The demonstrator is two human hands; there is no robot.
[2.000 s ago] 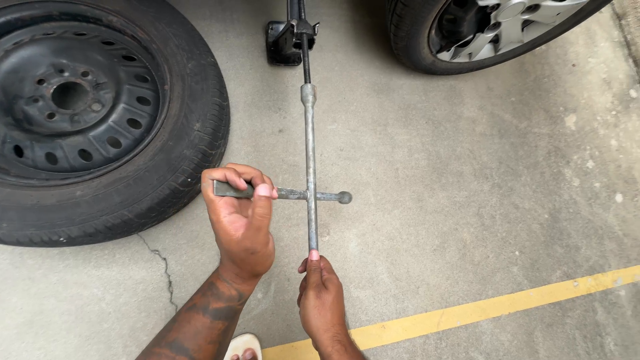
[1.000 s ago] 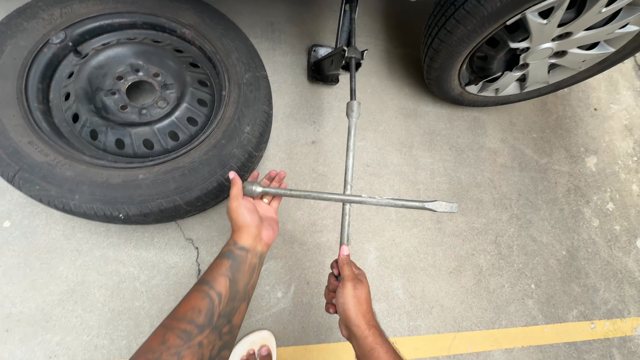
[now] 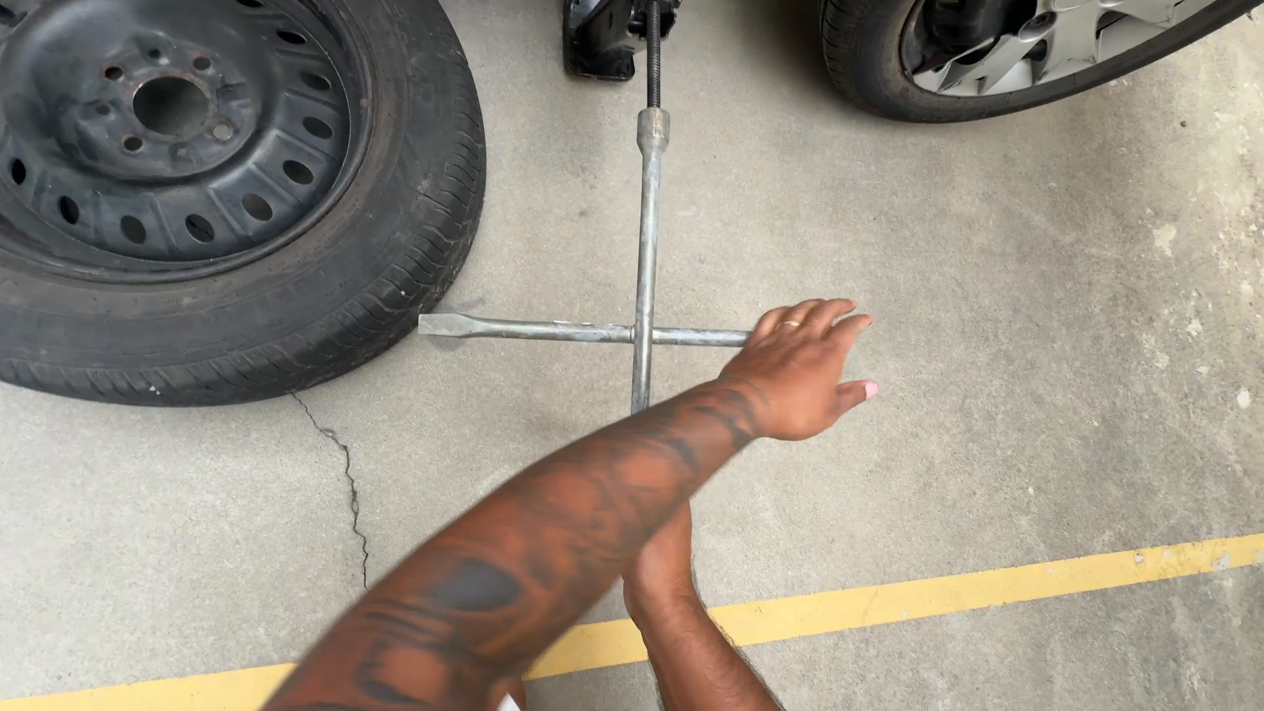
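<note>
A metal four-way lug wrench reaches from the threaded screw of a black car jack toward me, its far socket at the screw's end. My left hand lies over the right end of the cross arm, palm down, fingers extended; whether it grips there is hidden. The flat-tipped end of that arm points left, close to the loose tire. My left forearm crosses over the near shaft and covers my right hand; only the right wrist and forearm show below it.
A loose tire on a black steel wheel lies flat at the left. At the upper right stands a tire with a silver wheel cover. A yellow painted line and a crack mark the concrete floor.
My left hand has moved from the left side of the wrench to its right side, its forearm now across the shaft. The wrench has turned; its flat tip, at the right one second ago, points left.
</note>
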